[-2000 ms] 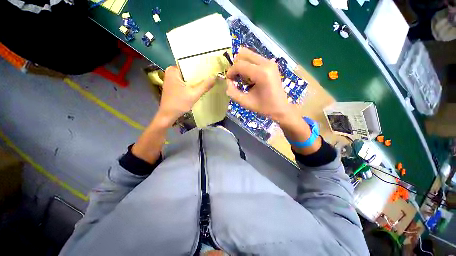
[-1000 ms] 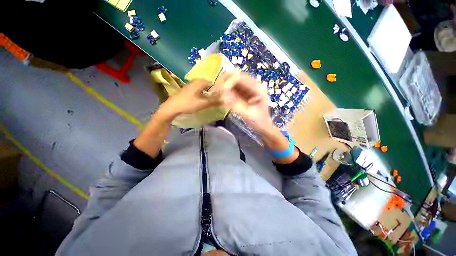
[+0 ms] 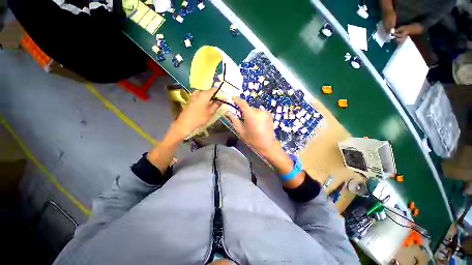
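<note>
An adhesive pad sheet (image 3: pixel 207 66), pale yellow to cream with dark cross lines, curls up above my hands at the bench edge. My left hand (image 3: pixel 199 111) is closed on the sheet's lower left part. My right hand (image 3: pixel 253 124) has its fingers at the sheet's lower right edge, by a dark line; the fingertips hide what they pinch. Many blue circuit board modules (image 3: pixel 297 116) with white or cream blocks lie in a heap right of the sheet. A blue band is round my right wrist.
A white-grey parts bin (image 3: pixel 383 155) with dark contents stands right of the heap. A tape roll (image 3: pixel 356 186) and hand tools (image 3: pixel 373 209) lie below it. Orange pieces (image 3: pixel 342 103) sit on the green belt. Another cream sheet (image 3: pixel 147 18) lies top left. Another person's hands (image 3: pixel 389 23) show top right.
The sheet was flat with its wide face up, then blurred in motion; now it is curled over. My right hand has moved left and down from its earlier raised place. The view has shifted slightly.
</note>
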